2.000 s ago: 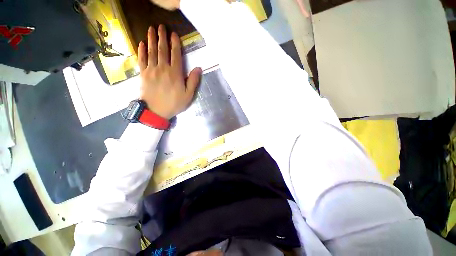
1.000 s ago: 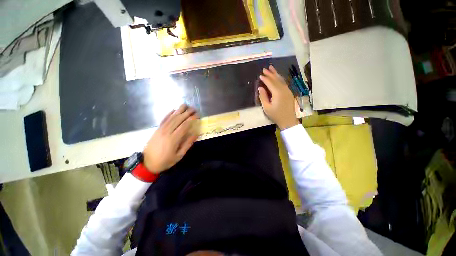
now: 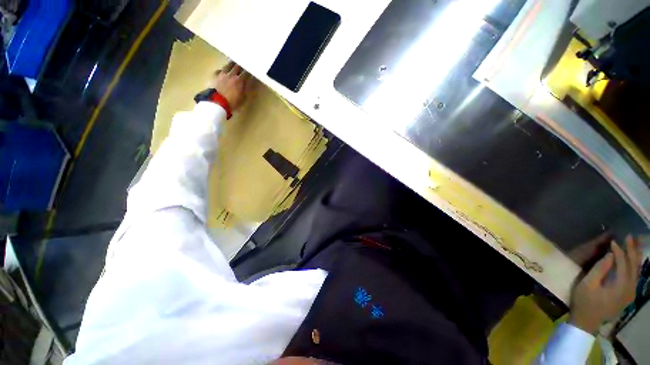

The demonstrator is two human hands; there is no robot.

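Observation:
My left hand (image 3: 229, 87), with a watch on a red strap, lies on the far part of a stack of tan panels (image 3: 246, 153) beside the table. Its fingertips are small and blurred, so I cannot tell whether they grip a panel. A small dark tab (image 3: 280, 163) shows on the top panel. My right hand (image 3: 607, 284) is at the table's front edge on the right, fingers apart, with nothing seen in it. The yellow work (image 3: 566, 68) lies under the sewing machine head (image 3: 620, 53) at the upper right, cut off by the picture's edge.
A black smartphone (image 3: 305, 46) lies on the white table (image 3: 354, 122), near the edge beside the panels. A shiny grey plate (image 3: 492, 135) covers the table's middle. Yellow sheets (image 3: 524, 331) hang below the right hand. Blue objects (image 3: 35, 36) stand beyond the floor at left.
The view has swung left. My left hand has moved from the table's front edge to the tan panels at the left. My right hand remains near the table's right front edge.

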